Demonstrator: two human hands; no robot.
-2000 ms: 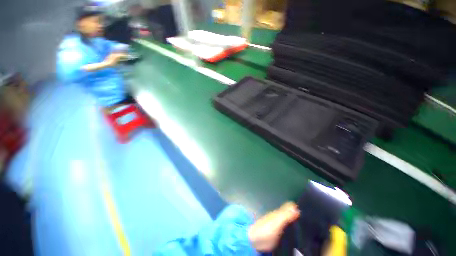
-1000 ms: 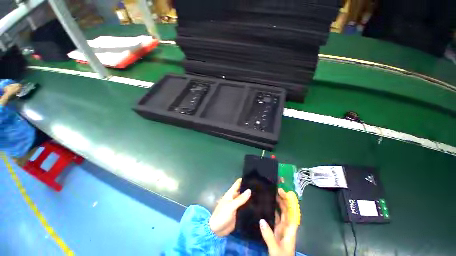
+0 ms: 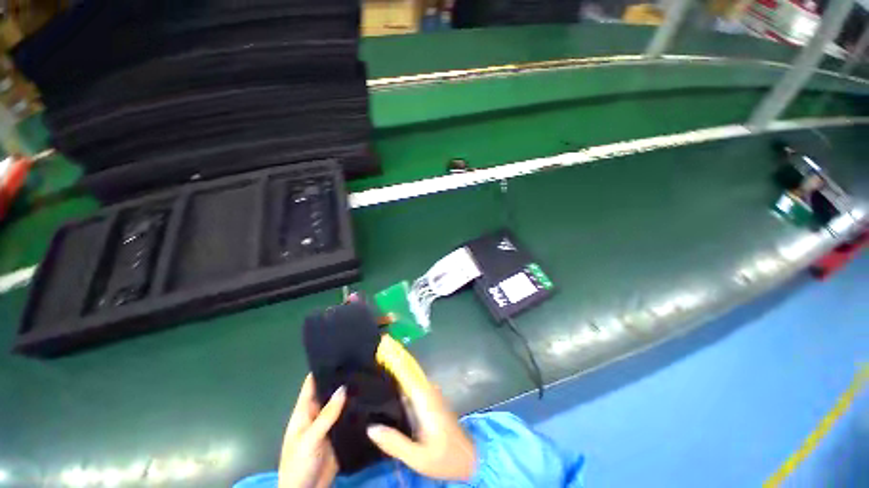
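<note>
My left hand [image 3: 313, 437] and my right hand [image 3: 426, 431] hold a black phone screen [image 3: 354, 367] between them, front up, thumbs on its face. A yellow sleeve [image 3: 402, 366] covers a digit of my right hand. The screen's far end lies beside a green adapter board [image 3: 401, 311], with a small orange-brown strip at the board's near edge. A white-grey ribbon cable [image 3: 449, 274] joins the board to the flat black screen tester [image 3: 510, 276] with a white label. Whether the screen's connector is joined to the strip cannot be told.
A black foam tray [image 3: 214, 233] lies at the left, with backs-up screens in two pockets. Stacked foam trays [image 3: 210, 86] stand behind it. A black power lead [image 3: 526, 355] runs from the tester. A small dark plug [image 3: 458, 166] lies near the white line. Other devices lie far right.
The view has swung right, so the tray and stack appear farther left and the seated person has left view. Both hands still hold the screen beside the board.
</note>
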